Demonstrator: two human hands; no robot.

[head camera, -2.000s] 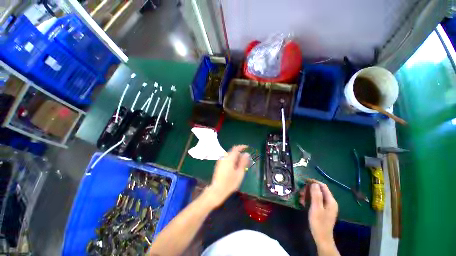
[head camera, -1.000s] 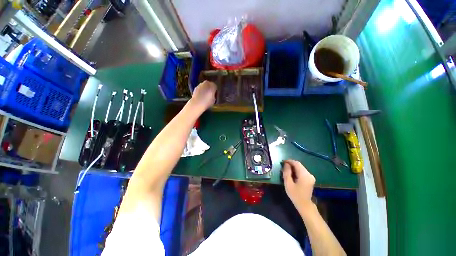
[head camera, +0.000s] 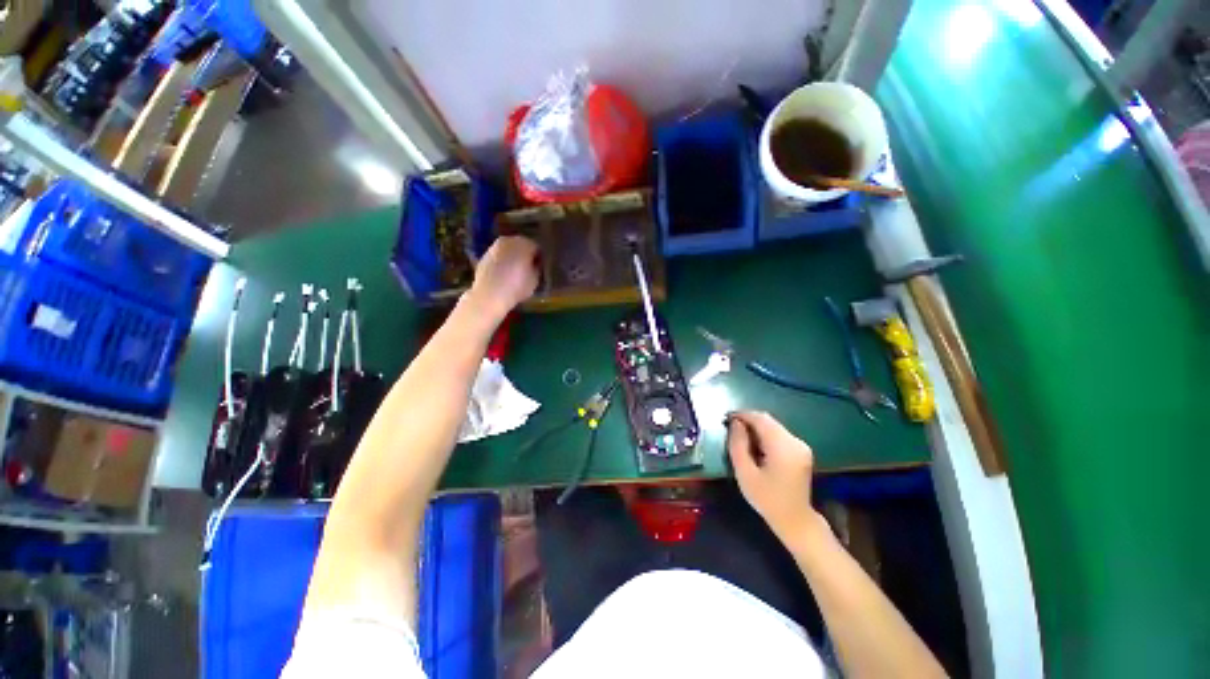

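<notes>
One lock panel housing (head camera: 654, 395) lies open side up on the bench in front of me, its white connector cable (head camera: 646, 304) trailing toward the back. My left hand (head camera: 508, 272) is at the left compartment of the divided parts tray (head camera: 600, 287); its fingertips are hidden, so any part in it cannot be seen. My right hand (head camera: 770, 458) is right of the housing with fingers curled, pinching a small dark thing too small to name. Black-and-yellow pliers (head camera: 593, 410) lie left of the housing. A small thin ring (head camera: 572, 377) lies beside them.
Blue-handled pliers (head camera: 806, 385), small silver pliers (head camera: 717, 348) and a yellow-wrapped tool (head camera: 908, 371) lie right. Grease bucket (head camera: 869, 126) and blue bins (head camera: 707, 244) stand behind. White cloth (head camera: 499, 405) and several black housings (head camera: 319, 431) lie left; a blue crate (head camera: 266, 584) is front left. Hammer (head camera: 958, 378) on right ledge.
My left hand moved from beside the housing to the parts tray at the back, uncovering the black-and-yellow pliers. My right hand stays near the housing's right side. The camera view has shifted.
</notes>
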